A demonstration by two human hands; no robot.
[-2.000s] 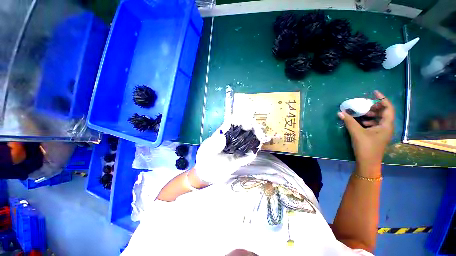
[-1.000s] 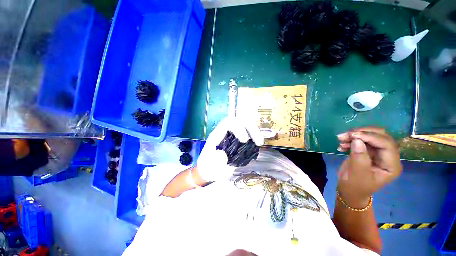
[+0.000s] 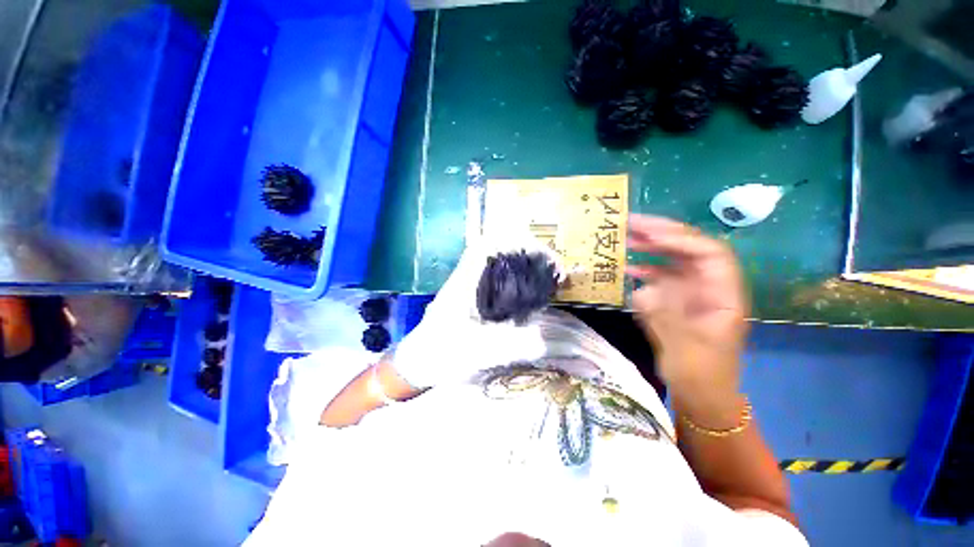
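My left hand (image 3: 449,310), in a white glove, holds a black spiky head (image 3: 515,285) over the front edge of the bench. My bare right hand (image 3: 689,283) is raised at the right edge of the cardboard sheet (image 3: 594,256), blurred, with its fingers apart; I see nothing in it. A white squeeze glue bottle (image 3: 748,203) lies on the green bench beyond my right hand. A second white bottle (image 3: 838,91) lies against the pile of black spiky heads (image 3: 684,80) at the back.
A large blue tote (image 3: 310,128) on the left holds a few black heads. Lower blue totes (image 3: 248,395) with a white liner stand below the bench edge. A clear-sided box (image 3: 918,182) is at the right. Part of a person's arm (image 3: 48,337) shows at the far left.
My right hand has put the glue bottle down on the bench and moved left towards the cardboard. The black head in my left hand has turned to a more upright pose.
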